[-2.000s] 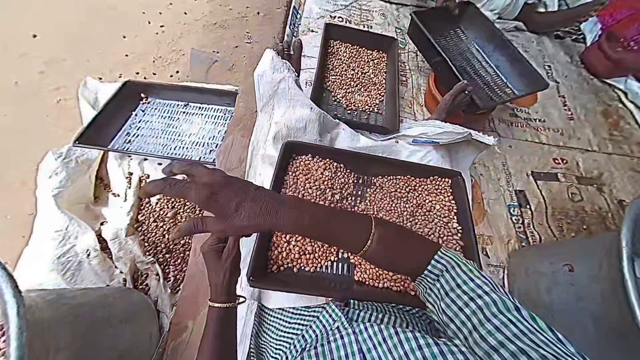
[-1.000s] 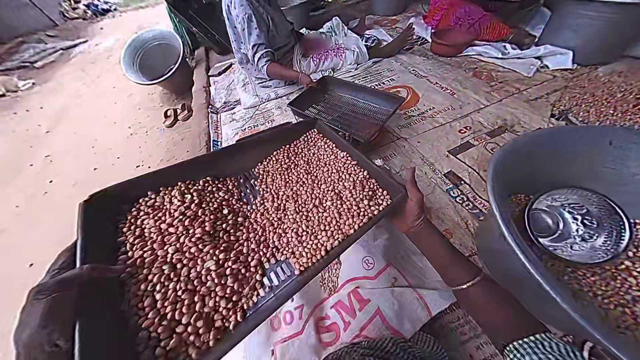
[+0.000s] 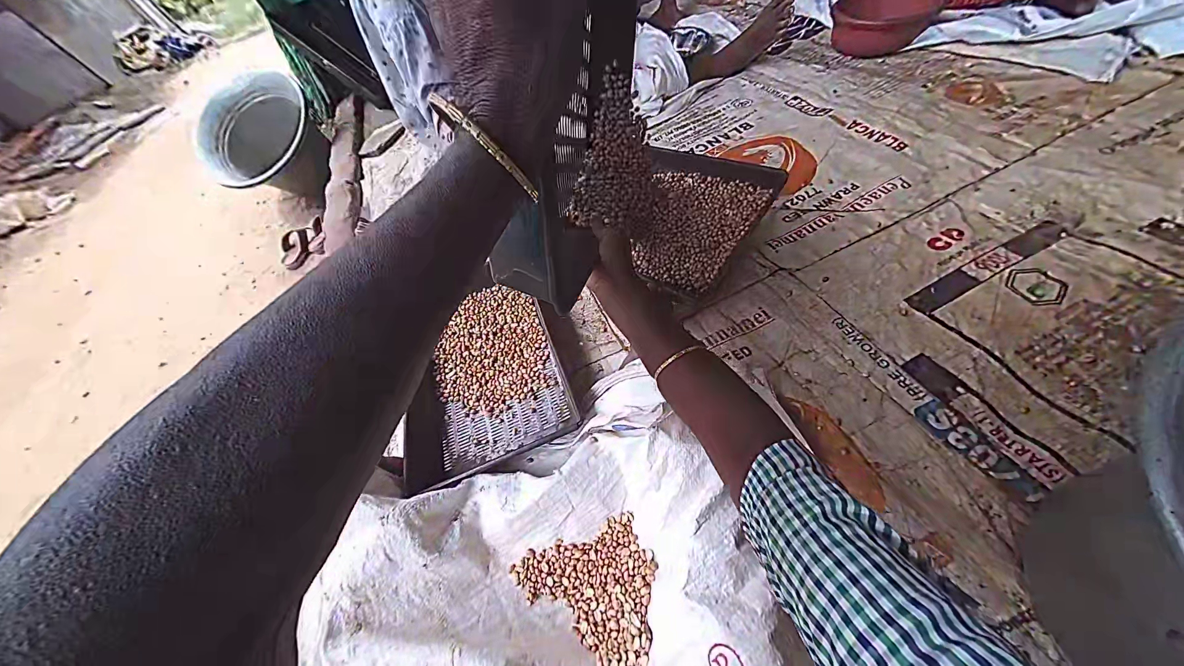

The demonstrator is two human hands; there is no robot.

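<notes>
A dark slotted tray [image 3: 546, 250] stands steeply tilted at the upper middle, with shelled peanuts [image 3: 615, 157] sliding off it into another dark tray [image 3: 712, 287] behind it. My left hand [image 3: 504, 55] grips the raised tray near the top edge of the view, its fingers mostly hidden. At the raised tray's lower edge is my right hand [image 3: 618, 254], its fingertips partly hidden by the tray and the peanuts. Below lies a slotted tray [image 3: 504, 449] with peanuts in its upper part. A loose pile of peanuts [image 3: 601, 583] rests on a white woven sack [image 3: 444, 564].
A grey metal tub [image 3: 250, 134] stands at the upper left on bare ground. Printed sacking [image 3: 971, 203] covers the ground to the right, with the rim of another tub [image 3: 1161, 444] at the right edge. A red basin [image 3: 879, 23] and another person's leg [image 3: 745, 42] are farther back.
The full tray, held roughly level in both hands a second ago, is now tipped steeply and its peanuts pour out. Two seconds ago my left hand was open above a tray of peanuts.
</notes>
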